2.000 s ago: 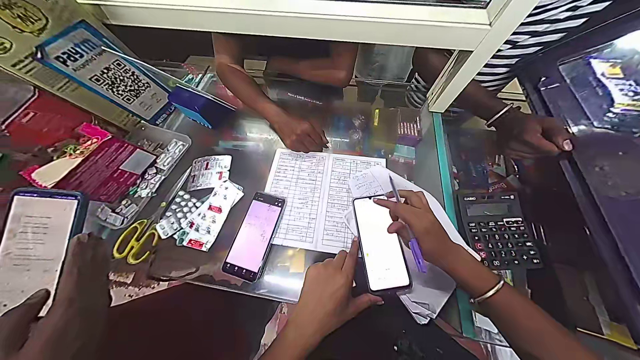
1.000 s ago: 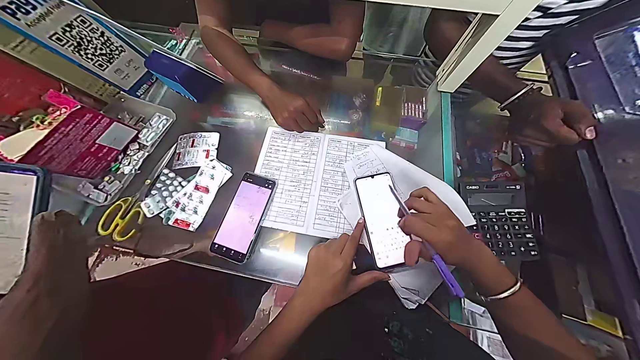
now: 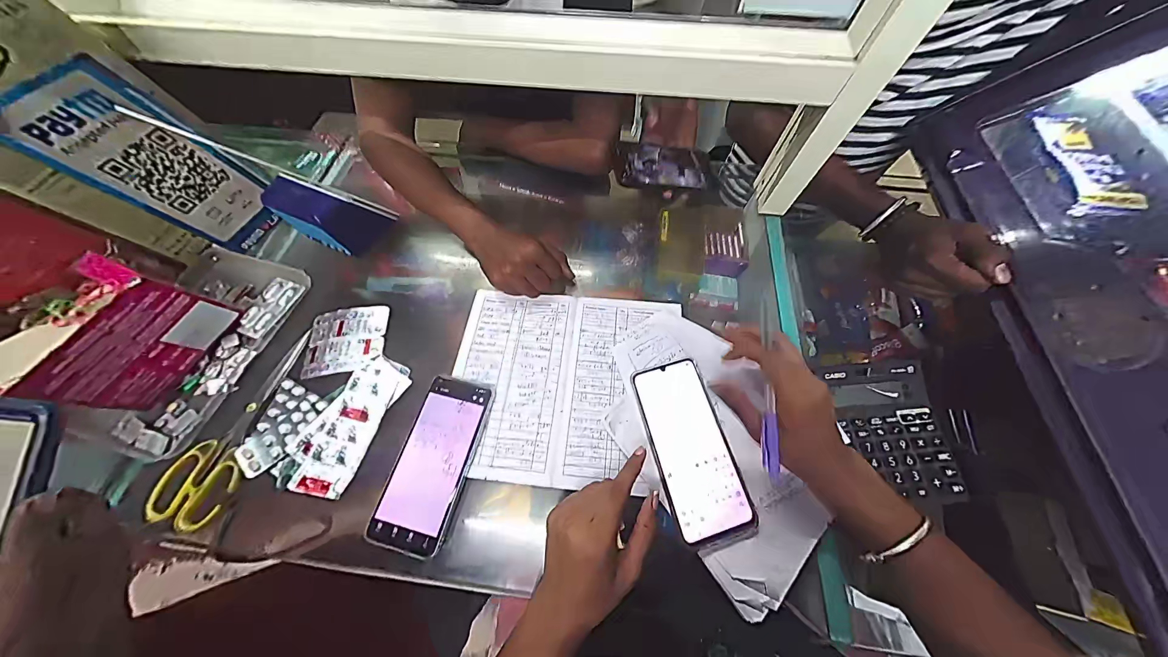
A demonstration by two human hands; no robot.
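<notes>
A smartphone with a bright white screen (image 3: 693,452) lies on loose papers (image 3: 785,520) at the right of centre. My left hand (image 3: 593,547) is beside its lower left edge, fingers apart and nothing in them. Right of the phone, my right hand (image 3: 789,401) is raised and partly blurred, with a purple pen (image 3: 772,443) in it, pointing down. Under the papers, a handwritten ledger sheet (image 3: 520,392) lies on the glass counter. A second phone with a pink screen (image 3: 431,467) rests left of the sheet.
Blister packs (image 3: 342,429), yellow-handled scissors (image 3: 193,484) and a plastic tray of strips (image 3: 274,310) lie at left. A calculator (image 3: 899,438) is at right. Other people's hands (image 3: 525,260) (image 3: 949,251) rest across the counter; another person's hand (image 3: 64,566) is at lower left.
My right hand has lifted off the phone's screen and moved to its right with the pen. My left thumb has come away from the phone's lower edge.
</notes>
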